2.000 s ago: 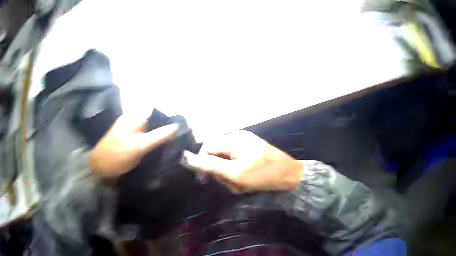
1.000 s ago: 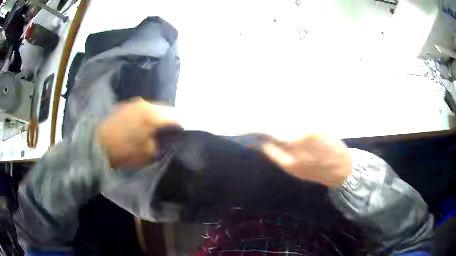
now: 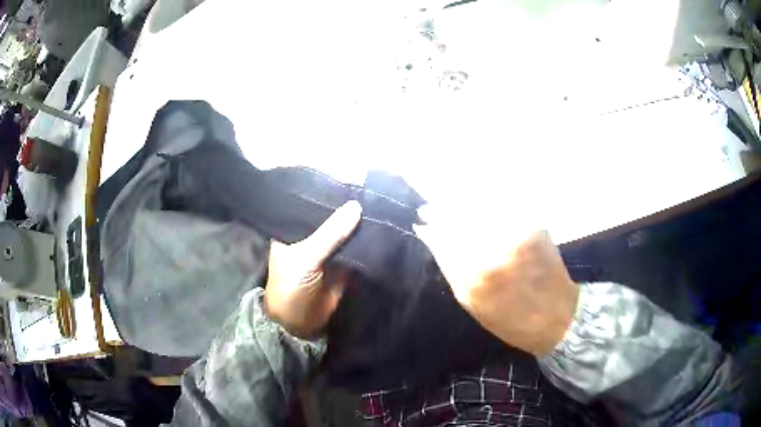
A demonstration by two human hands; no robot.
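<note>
A dark garment (image 3: pixel 192 242) with a greyer side lies over the left part of the white table and hangs over its front edge towards the lap. Pale topstitching lines run along its dark upper band (image 3: pixel 384 208). My left hand (image 3: pixel 309 275) grips the cloth, thumb on top just below the stitching. My right hand (image 3: pixel 509 283) is at the right end of the band, its fingers washed out by glare against the table. Its fingertips seem to touch the cloth edge, but their hold is unclear.
The white table (image 3: pixel 517 125) has a dark front edge at right. At far left are another table with wood-coloured edging (image 3: pixel 98 150), a round grey machine part (image 3: pixel 17 250), a dark phone-like object (image 3: pixel 75 257), orange loops (image 3: pixel 65 313) and a red object (image 3: pixel 35 155).
The stretched dark cloth now lies bunched with its stitched band showing. My left hand has moved right and lies thumb-up on the cloth. The view has shifted.
</note>
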